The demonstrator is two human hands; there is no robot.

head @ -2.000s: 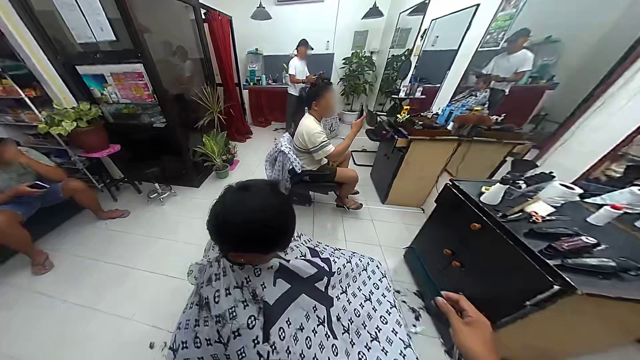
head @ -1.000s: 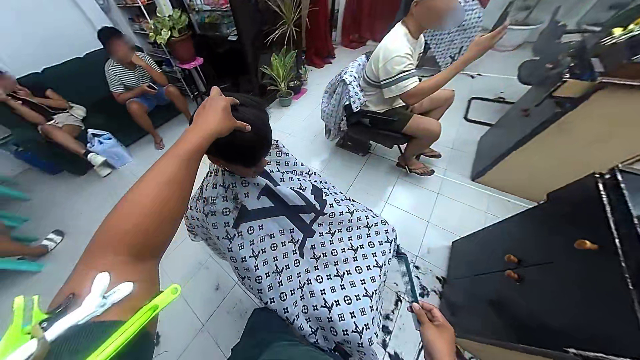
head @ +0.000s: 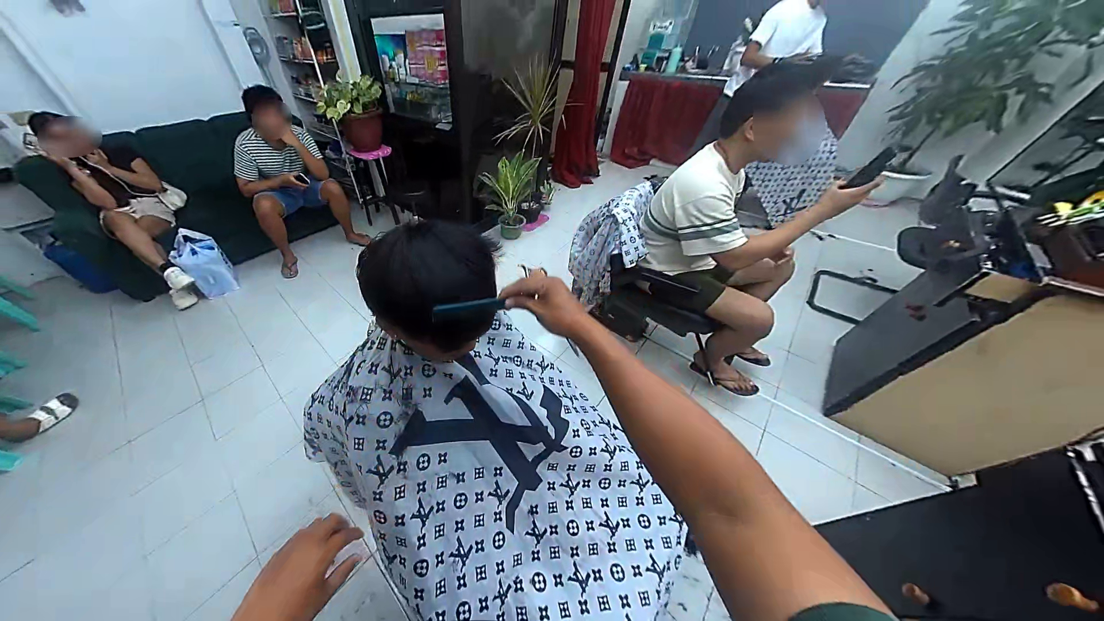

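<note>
A seated person's dark-haired head [head: 423, 272] is at the centre, above a white barber's cape [head: 483, 483] with a dark pattern. My right hand [head: 552, 300] grips a dark teal comb [head: 470, 309], whose teeth end lies against or just over the hair at the back of the head. Part of a metal tool, perhaps scissors, shows at that same hand; its shape is unclear. Low on the left, my left hand [head: 315, 556] holds nothing, fingers apart and slightly curled, beside the cape's edge.
A person in a cream shirt [head: 694, 207] sits on a black chair at the right, holding a phone [head: 869, 168]. Black cabinet [head: 975, 526] at lower right. Two people sit on a green sofa [head: 185, 142]; another person stands behind. Potted plants [head: 511, 194] stand near the wall.
My right hand has come up from low beside the cape to the head with the comb. My left hand has let go of the hair and moved down to the lower left.
</note>
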